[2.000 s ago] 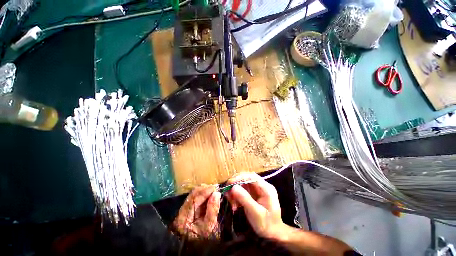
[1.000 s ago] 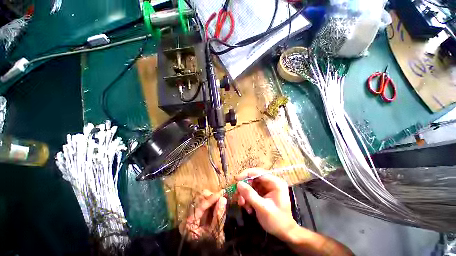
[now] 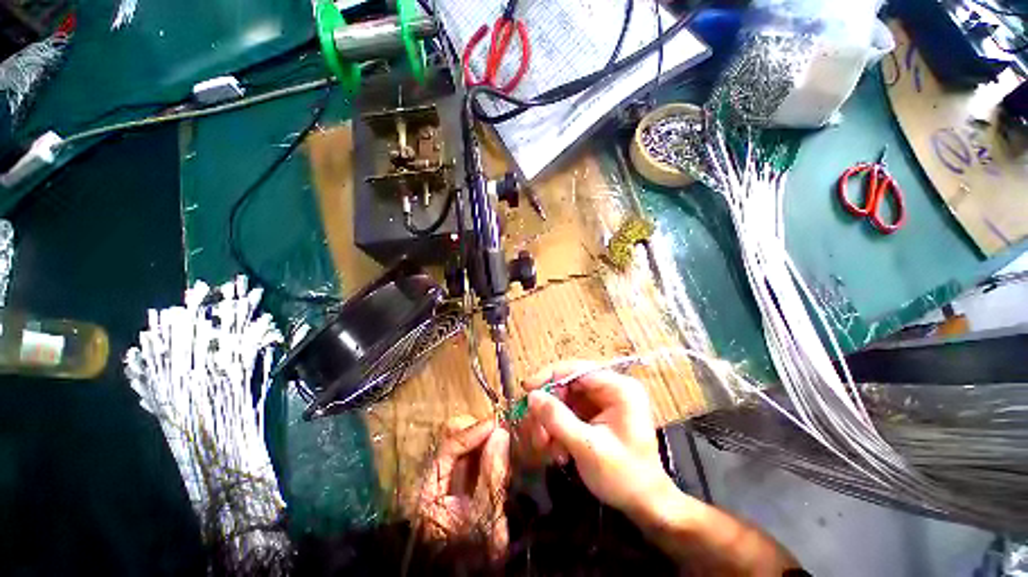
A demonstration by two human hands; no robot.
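My right hand (image 3: 597, 434) pinches a small green circuit board (image 3: 520, 408) on the end of a white cable (image 3: 665, 355), just under the tip of the upright black soldering iron (image 3: 492, 265). The tip looks touching or nearly touching the board. My left hand (image 3: 464, 479) is close at the board's left side, thumb and finger together; they seem to pinch something tiny at the board's edge, too small and blurred to make out. The cable runs from my right hand to the right.
The iron stand (image 3: 408, 169), green-flanged solder spool (image 3: 374, 40) and black round fan (image 3: 366, 333) stand behind. White-ended cables (image 3: 214, 394) lie left; more cables (image 3: 800, 316) hang right. A parts tub (image 3: 665, 144), yellow cleaning clump (image 3: 628, 242) and red-handled scissors (image 3: 871, 197) lie right.
Both hands have moved forward from the board's front edge, bringing the circuit board up to the iron tip. The view has also shifted, showing the spool more fully.
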